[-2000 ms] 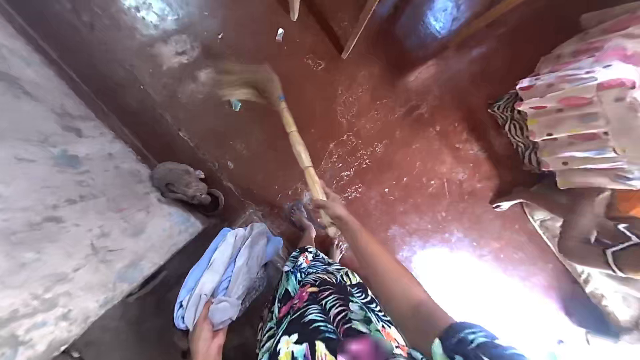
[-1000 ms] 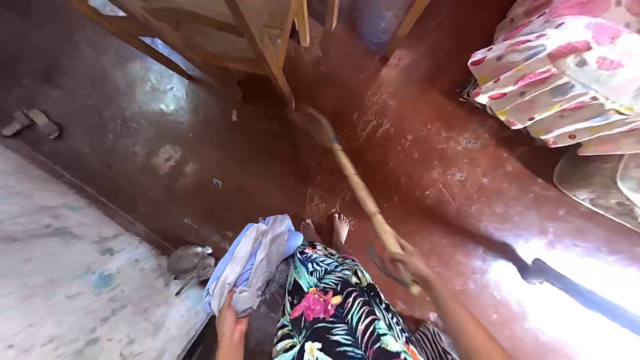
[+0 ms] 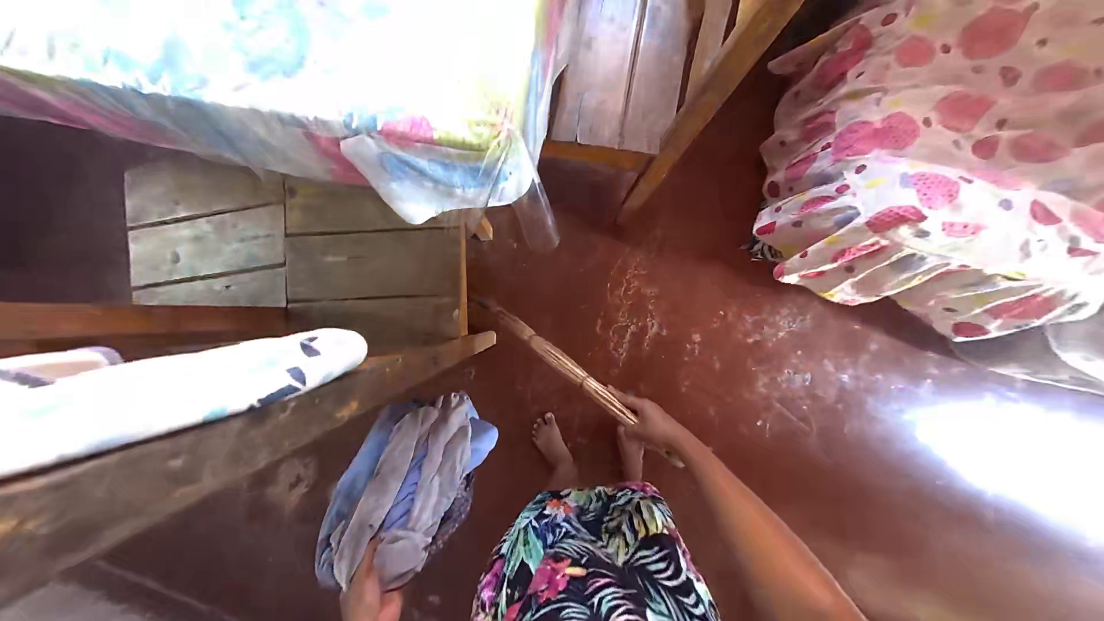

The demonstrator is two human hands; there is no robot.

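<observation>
My right hand (image 3: 649, 423) is closed around the handle of a straw broom (image 3: 569, 366), right of the middle of the view. The broom slants up and left, and its far end lies by the end of a wooden beam, partly hidden near the furniture. At the lower left, my left hand (image 3: 373, 591) grips a bundle of grey and blue cloth (image 3: 414, 492) from below. My bare feet (image 3: 552, 438) stand on the red floor between the two hands.
A wooden beam (image 3: 259, 440) with a white patterned cloth roll (image 3: 216, 379) runs along the left. Behind it stand wooden seats (image 3: 371, 259) and a table under a bright cloth (image 3: 259, 147). Spotted fabric (image 3: 931, 207) hangs at the upper right. Sunlight falls on the red floor (image 3: 733, 345).
The view has shifted, bringing the covered table and wooden furniture into sight. The broom's far end has moved from the open floor to beside the furniture. Both hands keep their hold.
</observation>
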